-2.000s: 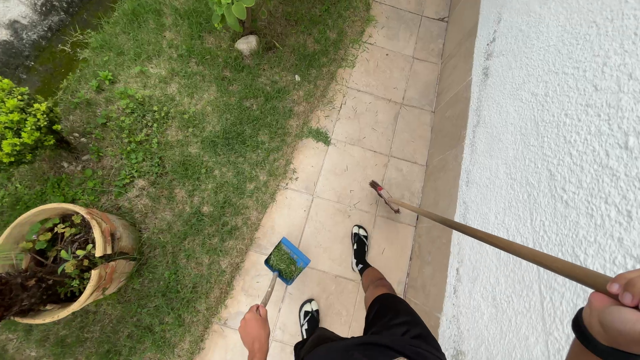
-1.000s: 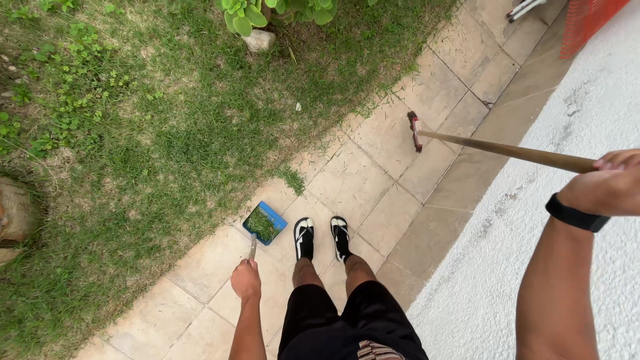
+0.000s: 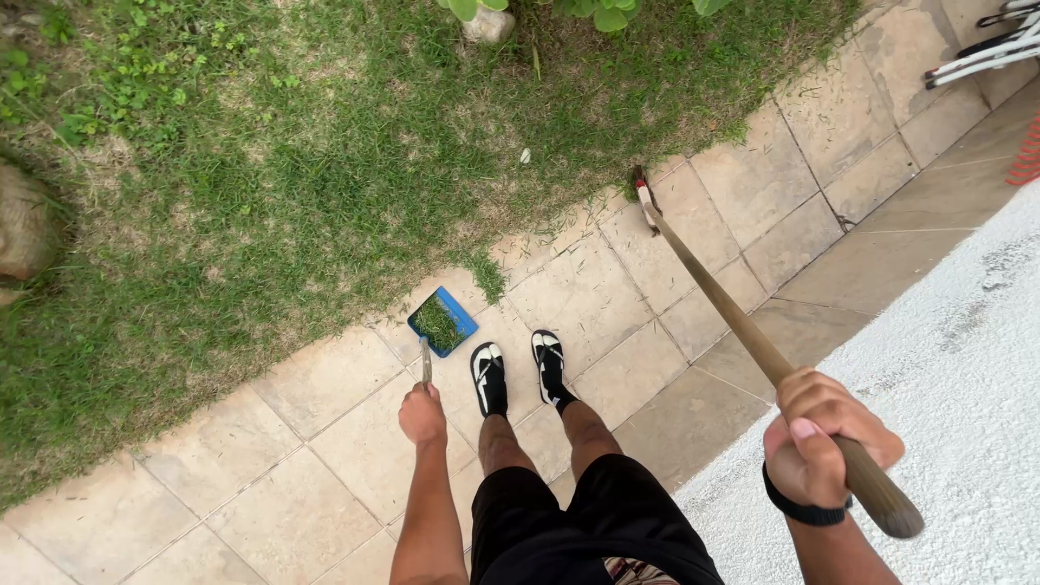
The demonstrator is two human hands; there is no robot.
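Note:
My left hand (image 3: 422, 414) is closed around the handle of a blue dustpan (image 3: 458, 312), which holds green grass clippings (image 3: 437, 327) and rests on the tiles left of my feet. My right hand (image 3: 833, 439), with a black band at the wrist, grips the long wooden handle of a broom (image 3: 723, 313) near its top end. The broom's head (image 3: 646, 199) touches the path where the tiles meet the lawn. A small pile of cut grass (image 3: 487, 276) lies just above and right of the dustpan, with loose blades scattered over the tiles.
Lawn (image 3: 309, 195) borders the tiled path (image 3: 357, 455) on the left. A white textured wall (image 3: 959, 357) runs along the right. White metal legs (image 3: 987, 61) and a red coiled object (image 3: 1025, 154) are at upper right. A stone (image 3: 487, 26) sits by a leafy plant (image 3: 613, 12).
The broom head has moved from out on the tiles to the lawn's edge. Both hands keep their holds. Two seconds ago my feet were farther apart. The view has shifted.

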